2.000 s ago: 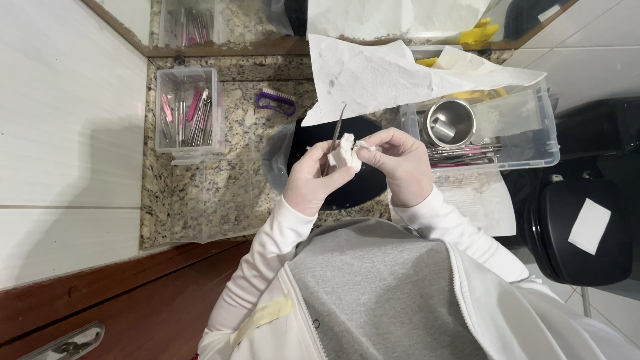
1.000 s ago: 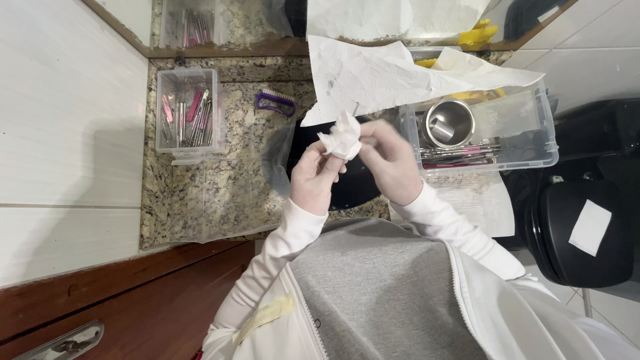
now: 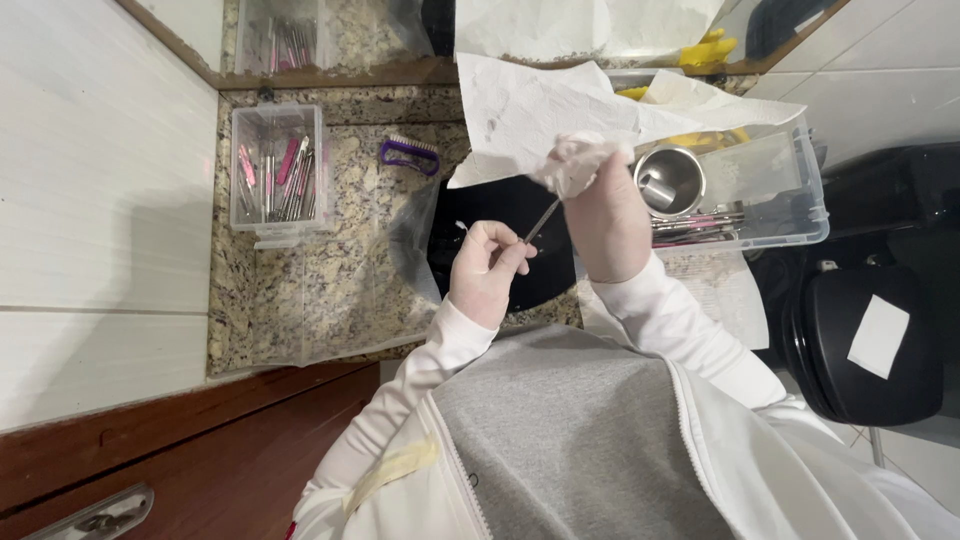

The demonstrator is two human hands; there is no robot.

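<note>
Over the black sink basin (image 3: 480,262), my left hand (image 3: 487,270) pinches the lower end of a thin metal tool (image 3: 541,223). My right hand (image 3: 611,217) grips a crumpled white paper towel (image 3: 581,161) around or against the tool's upper end, which is hidden. To the right, a clear plastic box (image 3: 814,187) holds a round steel cup (image 3: 670,180) and several metal tools (image 3: 697,227), some with pink parts. On the left, a smaller clear box (image 3: 276,112) holds more slim metal tools (image 3: 300,184) and pink-handled ones.
A purple nail brush (image 3: 409,156) lies on the granite counter (image 3: 352,262). Paper towel sheets (image 3: 525,105) drape over the back and the right box, with yellow gloves (image 3: 705,140) beneath. A mirror stands behind; a black toilet (image 3: 862,352) with a white paper on its lid is at right.
My right hand has moved up and right with the crumpled towel, away from my left hand. The metal tool now shows between my hands; one second ago it was mostly covered.
</note>
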